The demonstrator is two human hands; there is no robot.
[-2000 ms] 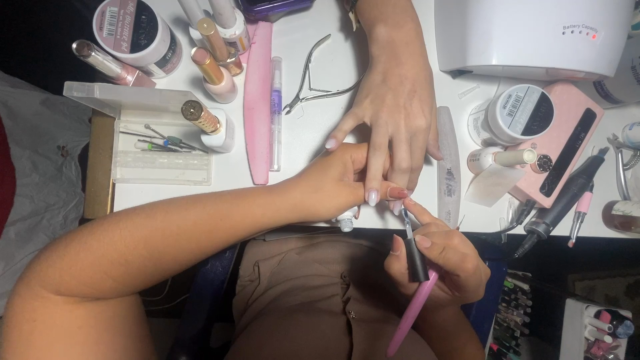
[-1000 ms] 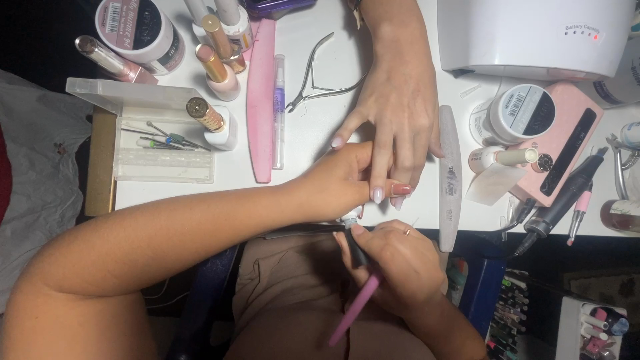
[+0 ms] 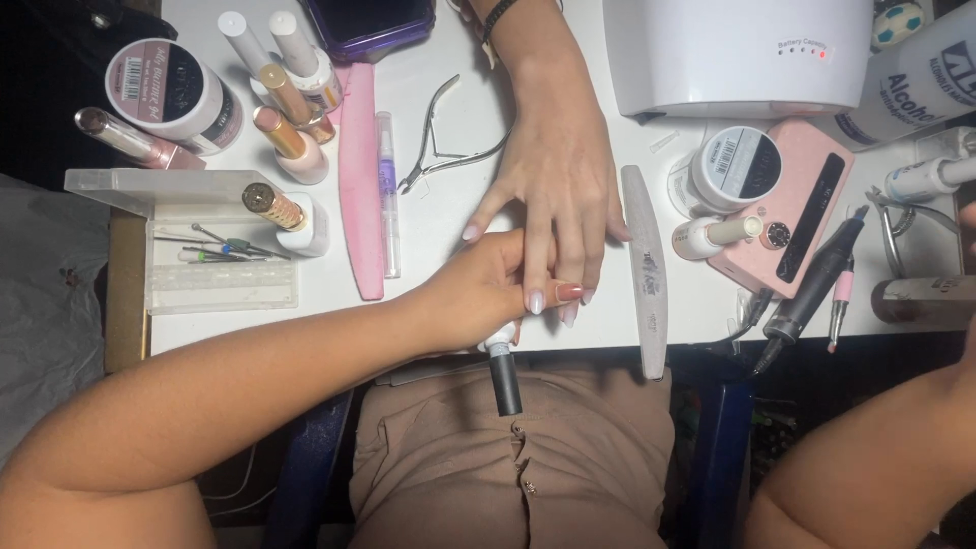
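My left hand (image 3: 480, 293) lies under the fingers of another person's hand (image 3: 560, 175), its thumb against one finger that has a pale glossy nail. Below my palm the white neck and black cap of a nail polish bottle (image 3: 505, 385) stick out, cap pointing toward my lap; the rest of the bottle is hidden by my hand. My right forearm runs up the right side of the view, and only slivers of my right hand (image 3: 968, 221) show at the edge, so what it holds is hidden. A grey nail file (image 3: 644, 274) lies right of the other person's hand.
Left on the white table are a pink nail file (image 3: 360, 183), cuticle nippers (image 3: 446, 160), several polish bottles and an open case (image 3: 221, 286) of drill bits. Right are a white nail lamp (image 3: 740, 53), gel jar (image 3: 736, 171), pink drill unit (image 3: 797, 206) and its black handpiece (image 3: 816, 282).
My right hand has moved from beside my left hand to the right edge. The pink-handled item it held is out of view. The black cap now sits on the bottle at my left hand.
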